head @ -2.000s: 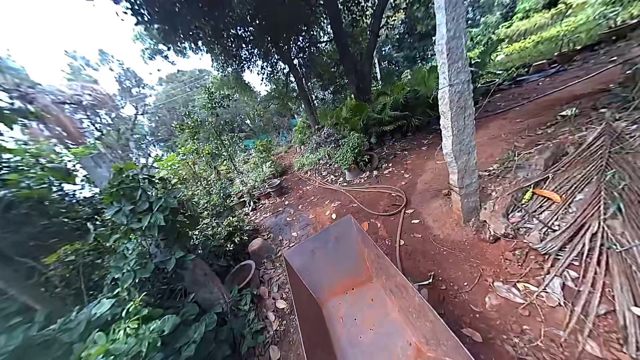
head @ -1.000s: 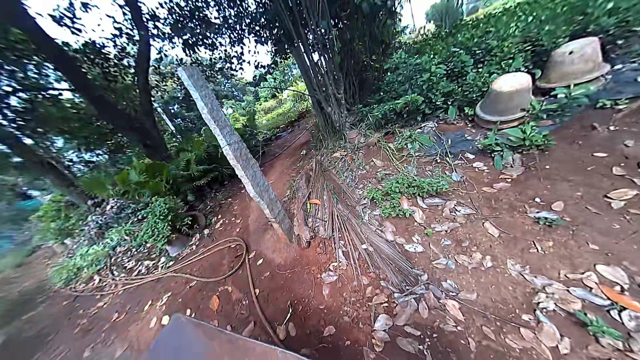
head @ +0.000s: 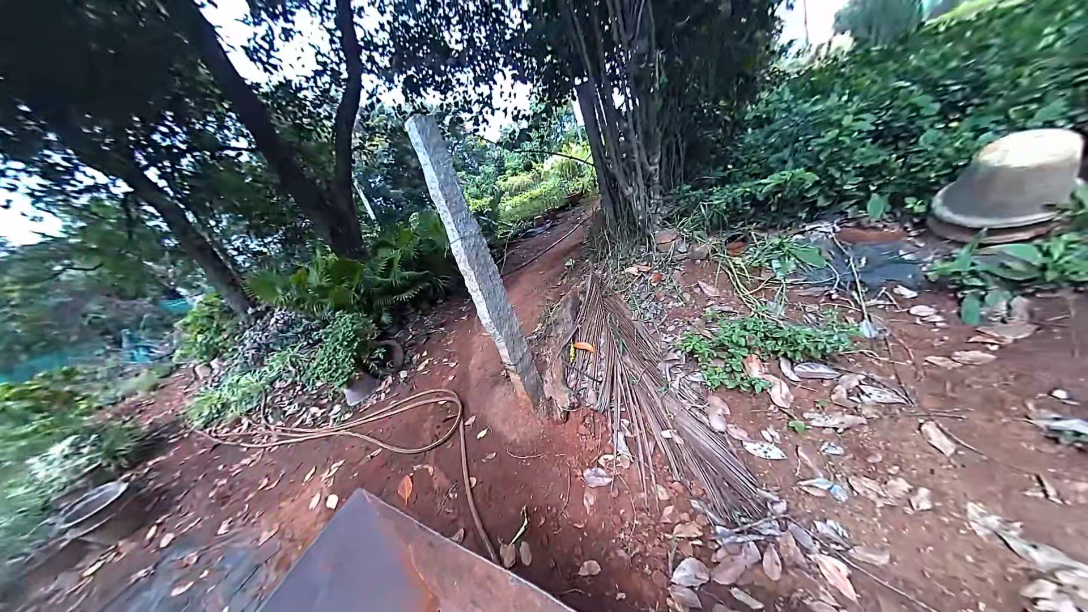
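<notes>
Neither of my hands shows in the head view, so what they hold or touch is hidden. A rusty metal tray or trough [head: 399, 565] juts up from the bottom edge, with only its front corner in sight. Beyond it, a brown hose [head: 463, 459] lies in loose loops on the red soil. A rough stone post [head: 476, 255] stands further ahead, tilted in the view. Right beside the post's foot lies a heap of dry palm fronds [head: 646, 382].
An upturned pot [head: 1016, 183] sits at the right by dense green plants. At the left is a round planter [head: 93, 506]. Tree trunks [head: 280, 153] rise behind the post, and a dirt path [head: 544, 255] runs back past it. Dry leaves litter the ground.
The view has swung to the right since the earliest frame. Less of the metal tray shows than in that frame, where its inside was visible.
</notes>
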